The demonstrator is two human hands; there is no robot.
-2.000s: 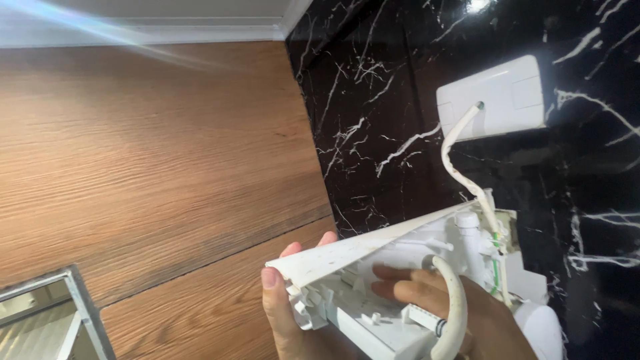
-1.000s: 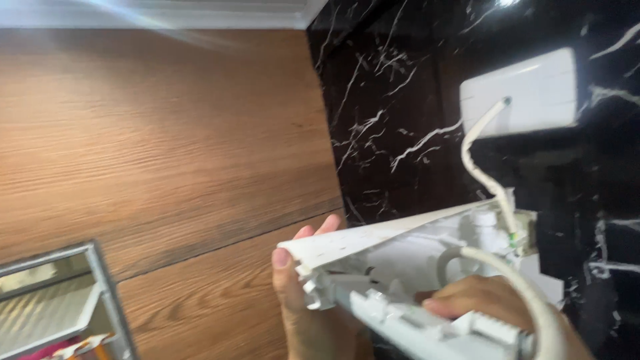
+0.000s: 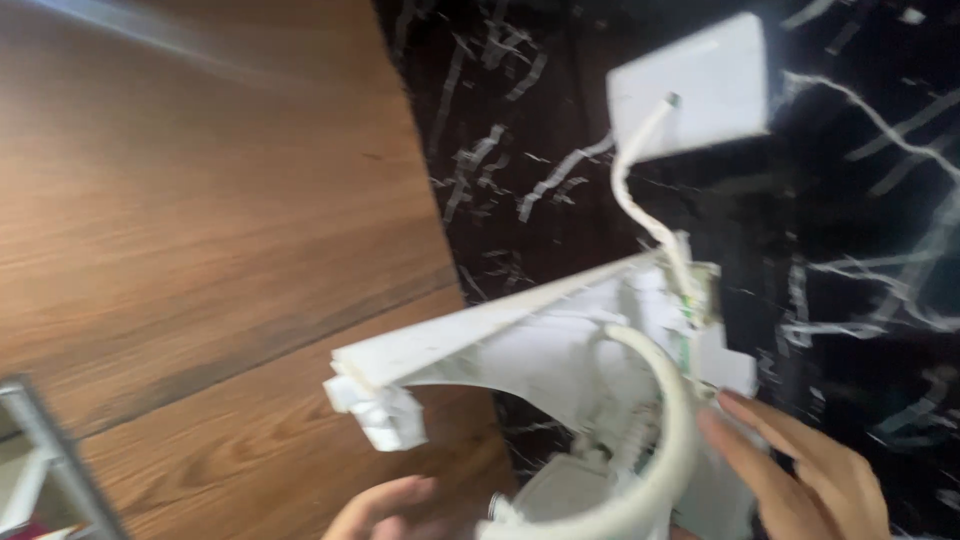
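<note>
A white plastic appliance housing [image 3: 465, 330] with its inside exposed is mounted against the black marbled wall. A thick cream hose [image 3: 679, 420] curves out of it toward the bottom of the view. My left hand [image 3: 386, 510] is at the bottom edge, fingers apart, below the housing's left end and touching nothing visible. My right hand [image 3: 802, 457] lies at the housing's right side, its fingertips near the hose; whether they touch it is unclear. From a white wall cover plate [image 3: 694, 90] a cream cable [image 3: 637, 202] runs down into the housing's top.
Wood-grain panelling [image 3: 210, 187] covers the left side and meets the black marbled wall [image 3: 525, 195] along a slanting edge. At the lower left is a metal-framed opening or mirror [image 3: 56, 465], cut off by the view.
My left hand has let go of the housing's left end and moved down. My right hand has come out from inside the housing to its right side. The long white inner part has left its earlier position.
</note>
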